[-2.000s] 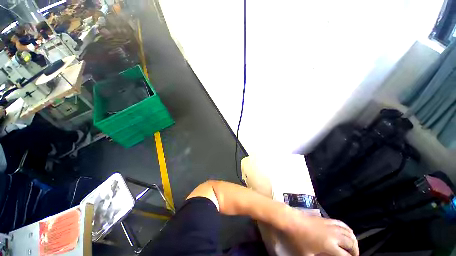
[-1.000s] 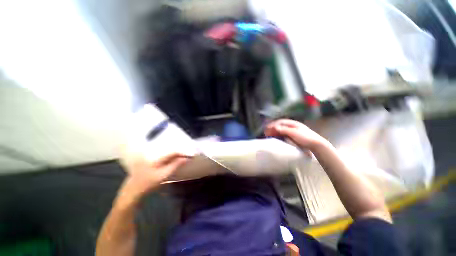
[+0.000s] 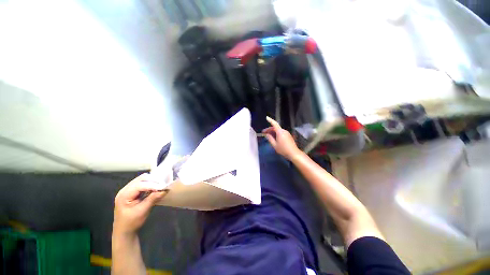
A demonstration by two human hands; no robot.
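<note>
A folded off-white cover panel point(image 3: 225, 156) is held above my lap, its beige backing point(image 3: 199, 196) showing along the lower edge. A dark patch point(image 3: 164, 153) shows at its left end. My left hand point(image 3: 134, 201) grips the panel's lower left end between thumb and fingers. My right hand point(image 3: 282, 142) is just right of the panel's upper right edge, fingers partly bent. A thin pale bit shows between its fingertips and the panel; whether the hand pinches it is unclear.
White panels point(image 3: 370, 53) lie on a rack at upper right, with red and blue fittings point(image 3: 274, 45). Lower panels point(image 3: 397, 188) lie at right. Black items point(image 3: 215, 91) are ahead. A green crate point(image 3: 64, 250) and yellow floor line are at lower left.
The view has swung from the aisle and stool to my lap. Since one second ago, my right hand has come away from the panel's right end, and the panel has folded up towards the left.
</note>
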